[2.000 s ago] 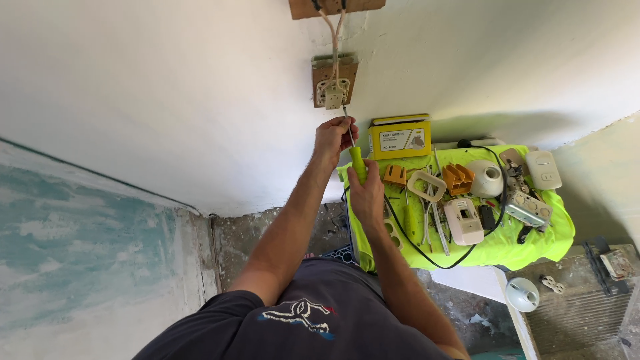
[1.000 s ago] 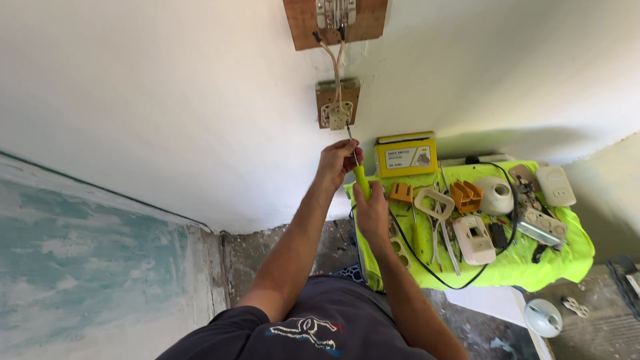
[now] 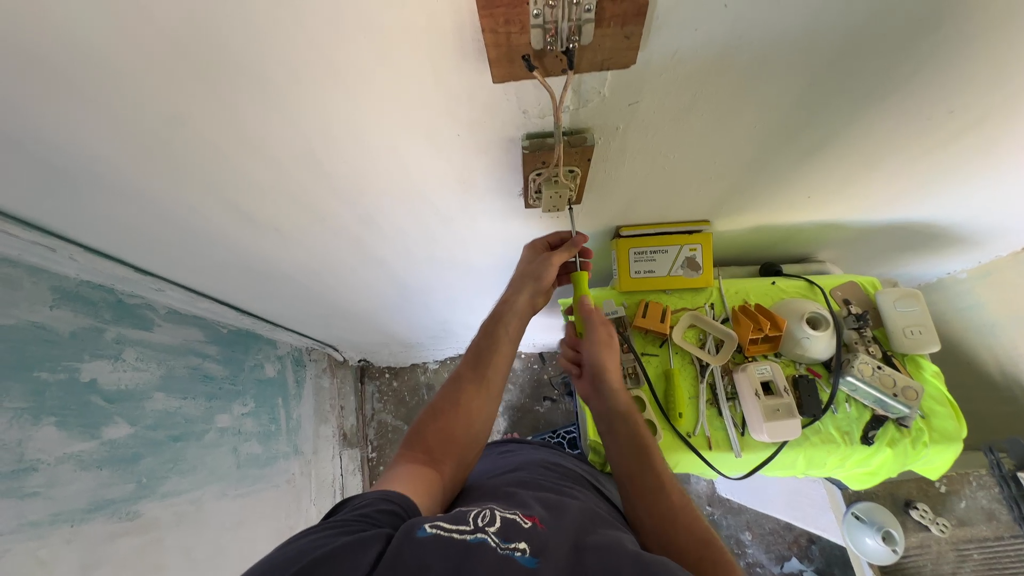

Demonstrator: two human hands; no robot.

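Note:
A screwdriver with a yellow-green handle (image 3: 582, 300) points up at a cream electrical outlet (image 3: 554, 194) on a small wooden block (image 3: 582, 149) on the wall. My right hand (image 3: 594, 348) is closed around its handle. Higher up, my left hand (image 3: 554, 268) steadies the metal shaft between its fingers. The tip meets the outlet's lower right side, where a screw is too small to make out. Two wires (image 3: 558, 120) run from the outlet up to a larger wooden board (image 3: 512, 44) with a metal-contact switch base (image 3: 562, 22).
At right, a table under a neon-yellow cloth (image 3: 864, 472) bears a yellow knife switch box (image 3: 664, 272), a black cable (image 3: 704, 462), a second screwdriver (image 3: 675, 394), a white lamp holder (image 3: 800, 328), orange plastic parts (image 3: 758, 330) and a switch cover (image 3: 766, 400). Another round fixture (image 3: 874, 534) lies lower right.
The view has shifted, showing more of the upper board. Both hands stay on the screwdriver, with its tip at the outlet.

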